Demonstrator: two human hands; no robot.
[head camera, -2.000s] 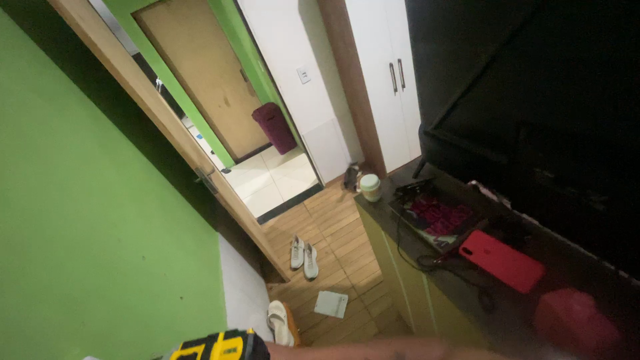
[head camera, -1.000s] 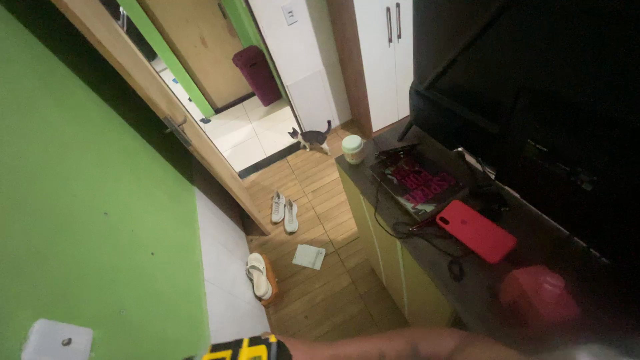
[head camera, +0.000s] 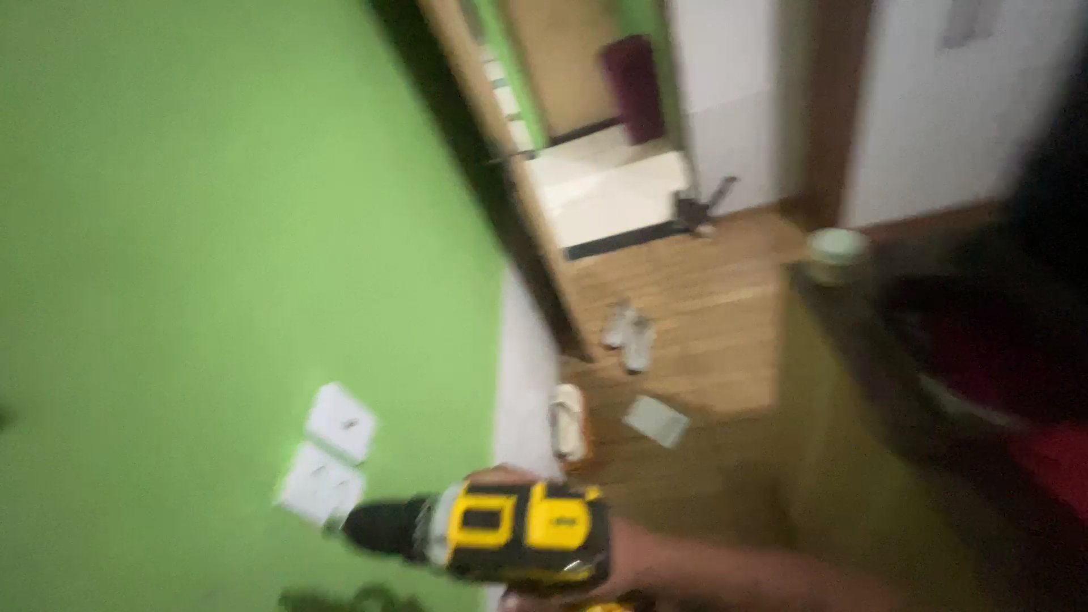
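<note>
A yellow and black cordless drill (head camera: 523, 527) lies in my right hand (head camera: 625, 552), whose forearm comes in from the lower right. The drill's black chuck points left, toward the green wall. Its tip overlaps the lower of two white wall plates (head camera: 321, 483) in the view; whether it touches is unclear. The upper wall plate (head camera: 342, 422) sits just above, at a slant. My left hand is not in view. The picture is blurred.
Beyond the open door (head camera: 544, 229) are a maroon bin (head camera: 633, 89) and, at the threshold, a cat (head camera: 697, 211). White shoes (head camera: 629, 336), a pair of sandals (head camera: 569, 425) and a paper (head camera: 656, 421) lie on the floor. A lidded jar (head camera: 837, 253) stands on the cabinet (head camera: 816, 408) at right.
The view has swung left toward the green wall. The drill, earlier partly cut off at the bottom edge, now shows almost whole. The cat has moved left to the threshold.
</note>
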